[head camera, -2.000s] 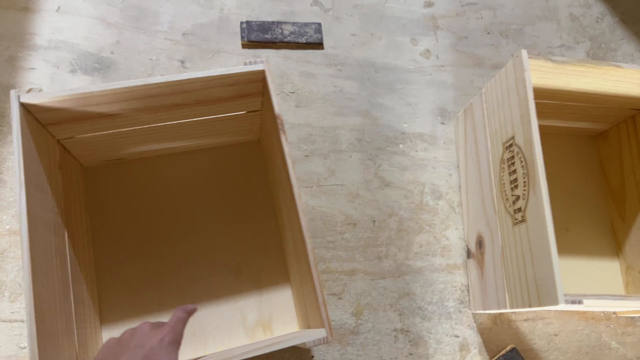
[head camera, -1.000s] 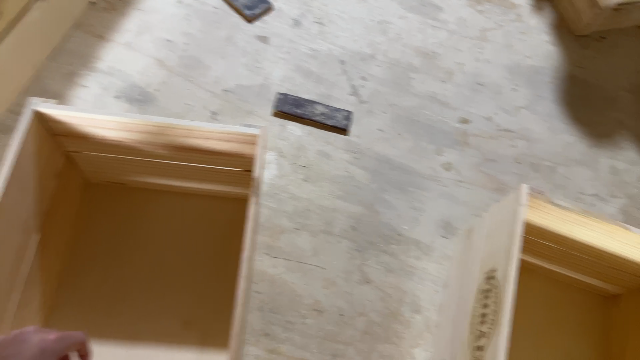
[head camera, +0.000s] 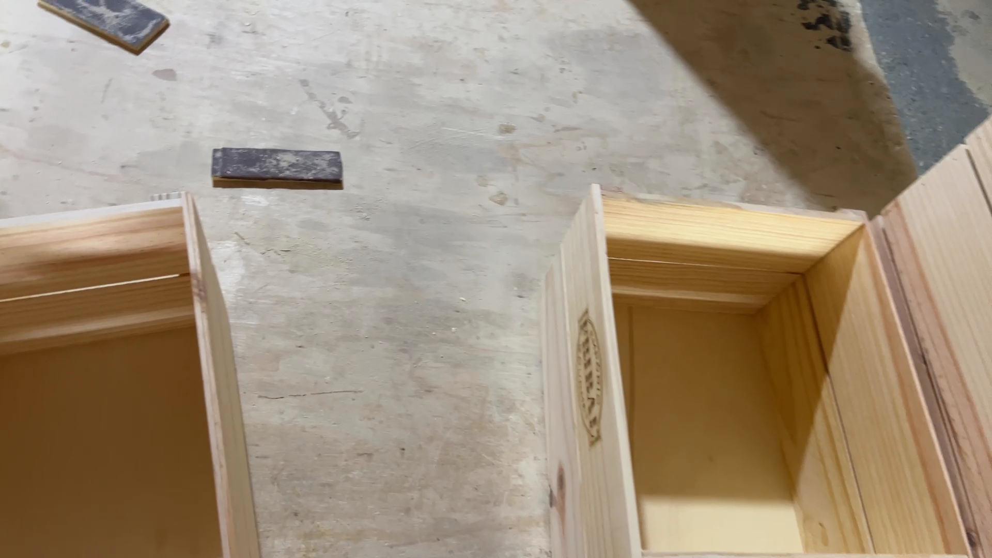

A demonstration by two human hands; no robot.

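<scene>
Neither of my hands shows in the head view. An open-topped wooden box (head camera: 209,372) stands at the left, cut off by the frame's edge, with its inside in shade. To the right stands a second open-topped wooden box (head camera: 620,387), with a dark oval mark bearing writing on its left outer wall. Above the gap between them, a sanding block with a dark, dusty face (head camera: 277,165) lies flat on the pale, stained work surface (head camera: 403,325). A similar block (head camera: 108,22) lies slantwise at the top left.
Another wooden box or set of boards (head camera: 942,294) stands close against the right box at the right edge. A blue-grey patch (head camera: 914,77) shows at the top right, beside dark spots and a broad shadow.
The hand seen at the left box's near side in both earlier frames is out of view. The view has shifted to the right since one second ago.
</scene>
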